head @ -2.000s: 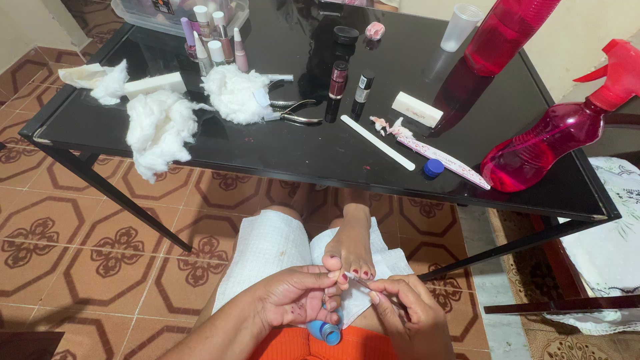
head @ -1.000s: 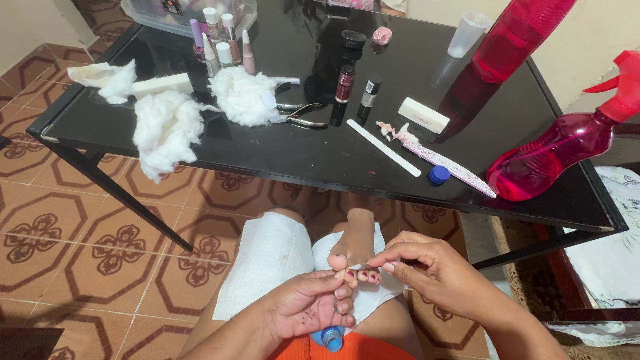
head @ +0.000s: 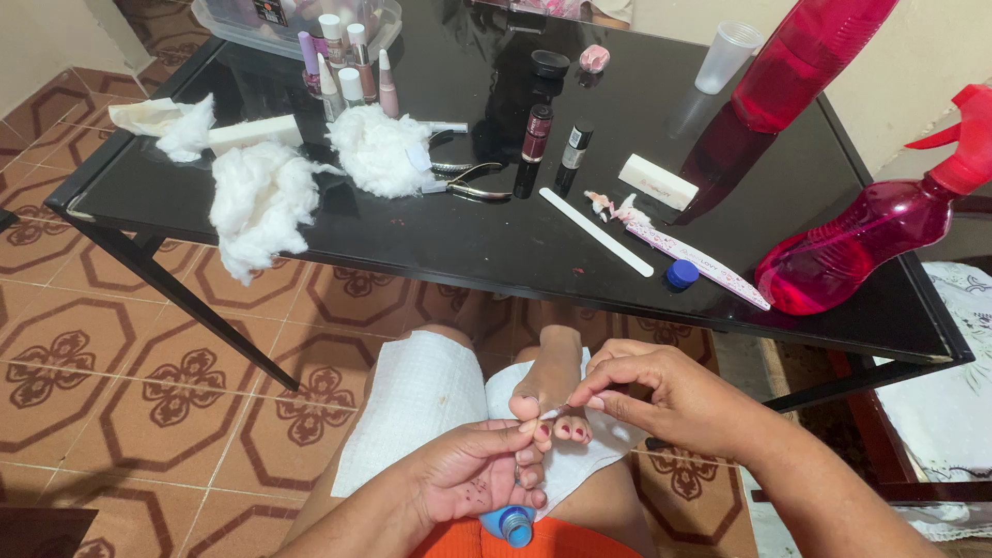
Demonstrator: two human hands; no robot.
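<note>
Another person's bare foot (head: 554,376), with dark red polish on its toenails, rests on a white towel over the lap. My left hand (head: 480,469) is palm up, thumb and forefinger holding one of the toes; dark red specks mark its palm. Between the thumb and fingers of my right hand (head: 659,391) is a thin stick whose white, cotton-like tip (head: 552,415) touches the area of that toe. An uncapped blue bottle (head: 511,525) sits in the lap just under my left hand.
On the black glass table (head: 480,240) lie cotton wool (head: 263,201), cuticle nippers (head: 473,186), a white nail file (head: 597,232), a patterned file (head: 697,263), a blue cap (head: 682,273) and nail polish bottles (head: 536,133). A red spray bottle (head: 852,248) stands at the right edge.
My right hand was lower and nearer the lap two seconds ago; it has moved up to the right of the foot. My left hand stays at the toes.
</note>
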